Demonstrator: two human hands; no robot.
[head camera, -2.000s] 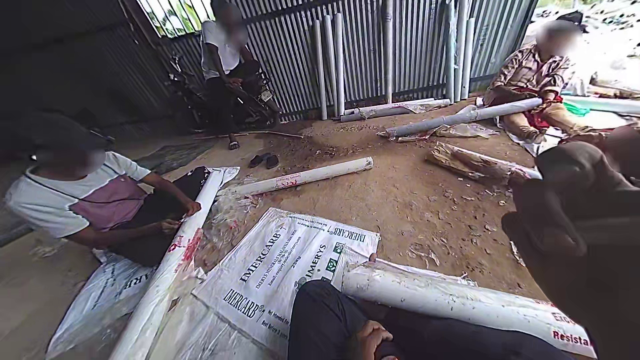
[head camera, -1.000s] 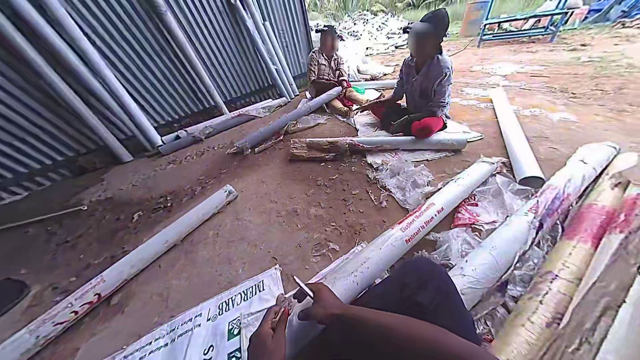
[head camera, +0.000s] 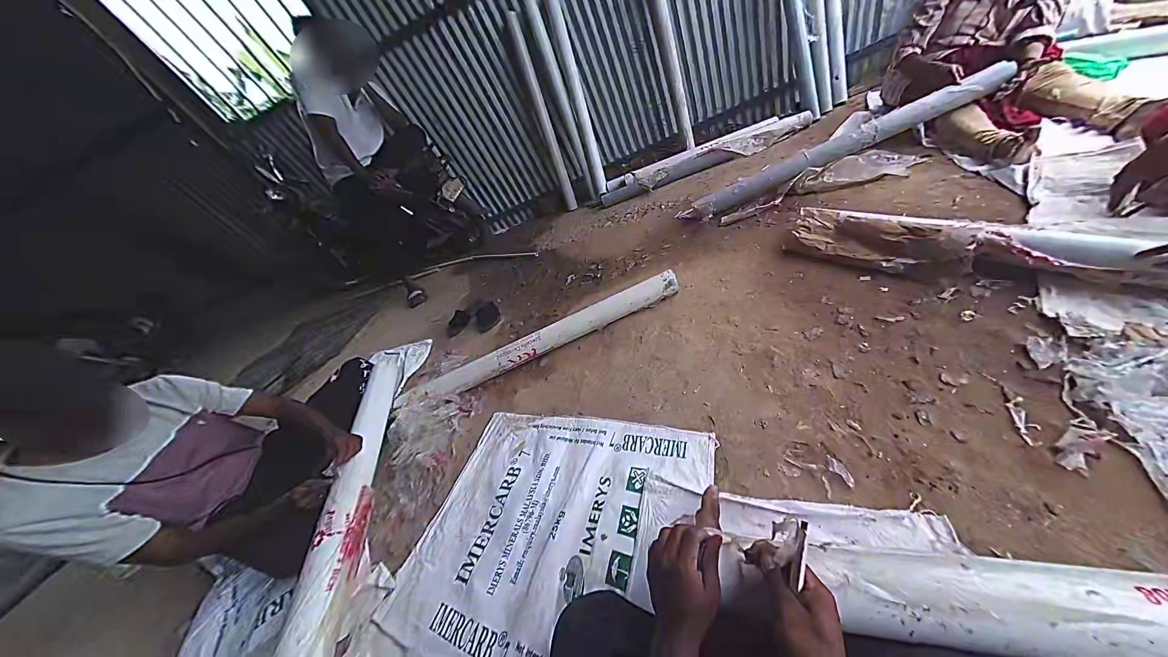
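A white wrapped pipe (head camera: 985, 589) lies across my lap at the lower right and bears red writing. My left hand (head camera: 684, 566) is at its near end with the index finger extended; what the curled fingers hold is hidden. Close beside it, my right hand (head camera: 803, 598) grips a thin, flat tool (head camera: 799, 557), its exact kind unclear. A crumpled scrap of pale wrapping (head camera: 783, 540) shows at the fingertips of this hand. Below and left of the pipe, a printed white woven sack (head camera: 566, 511) is spread on the ground.
At left a person (head camera: 192, 465) holds a red-marked white pipe (head camera: 342, 520). Another pipe (head camera: 566, 333) lies mid-floor near dark footwear (head camera: 474, 317). One person (head camera: 365, 137) sits by the corrugated wall (head camera: 620, 82); another (head camera: 976, 73) sits behind a grey pipe (head camera: 858, 137). Wrapping scraps litter the right.
The view has swung widely left since one second ago. Two seconds ago a large dark hand was raised at the right; now both my hands are low at the pipe's end.
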